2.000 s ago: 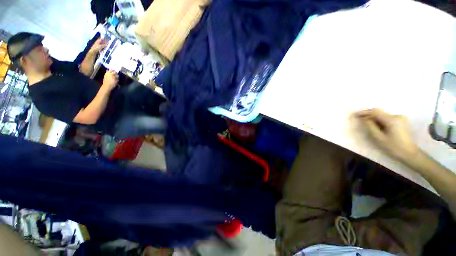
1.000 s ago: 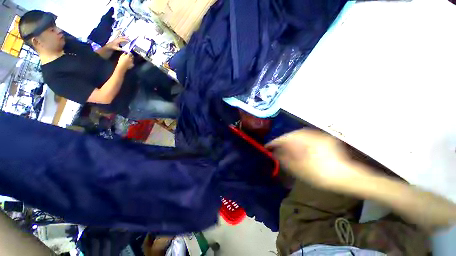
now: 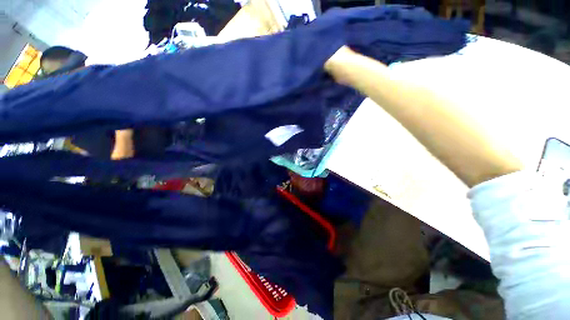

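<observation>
A large navy garment (image 3: 206, 75) with long leg-like tubes stretches from the left edge across to the white table (image 3: 437, 112). My right arm, in a pale sleeve, reaches in from the right. My right hand (image 3: 338, 64) is at the garment's upper part, its fingers hidden in the cloth it holds. A small white patch (image 3: 284, 134) shows on the navy cloth below. Only a bit of my left forearm shows at the lower left edge; my left hand is not visible.
A light-blue tray (image 3: 300, 167) with clear plastic sits at the table's corner. Red baskets (image 3: 275, 303) are below. A phone-like flat object (image 3: 555, 159) lies at the table's right. A person with a dark cap (image 3: 61, 59) is behind the cloth.
My right hand has moved from the table, past its edge, up to the garment. The garment has been raised and spread across the view, covering most of the person behind. The white patch has come into view.
</observation>
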